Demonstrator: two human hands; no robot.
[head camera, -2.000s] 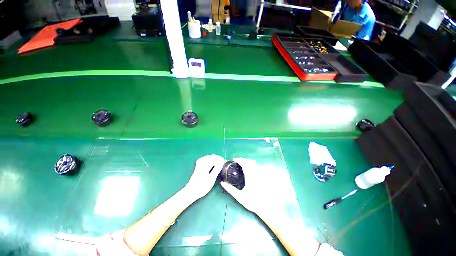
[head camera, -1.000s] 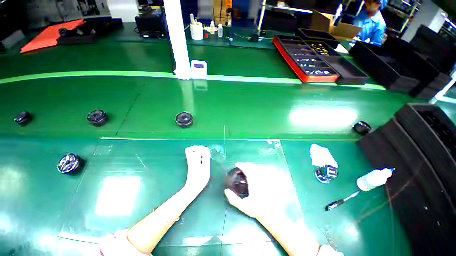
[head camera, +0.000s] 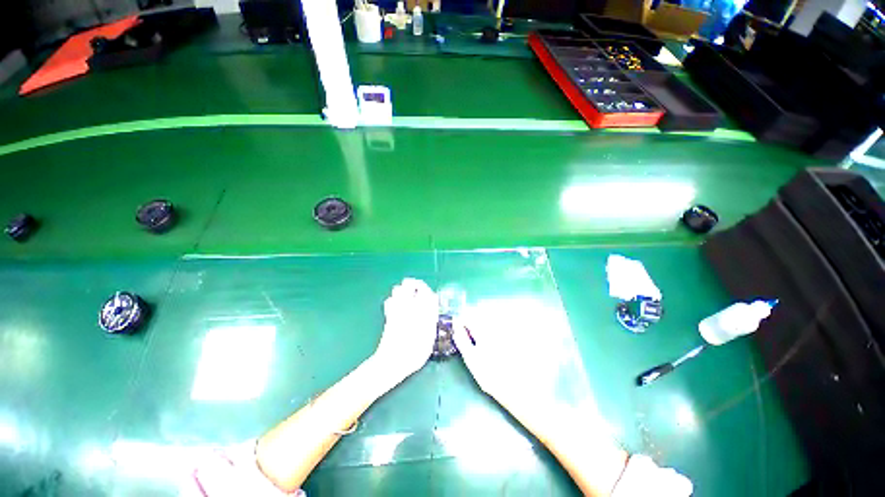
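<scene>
A round black unit (head camera: 444, 338) is between my two hands over the clear sheet, partly hidden by the fingers. My left hand (head camera: 409, 325) is at its left side, fingers curled against it. My right hand (head camera: 483, 351) holds its right side. Another black unit (head camera: 332, 213) lies beyond my hands on the green surface. A unit with a silver-white patterned face (head camera: 123, 313) lies at the near left. A white wipe (head camera: 632, 279) touches a blue-and-white round piece (head camera: 639, 314) at the right.
A white squeeze bottle (head camera: 736, 322) and a black pen-like tool (head camera: 670, 366) lie at the right, beside black foam trays (head camera: 815, 281). A red-edged parts tray (head camera: 600, 82) is at the far side. A white post (head camera: 331, 68) stands beside a small white box (head camera: 375, 105).
My left hand has come back to the unit, which my right hand held alone a second ago. The green surface's units appear shifted left and up with the camera view.
</scene>
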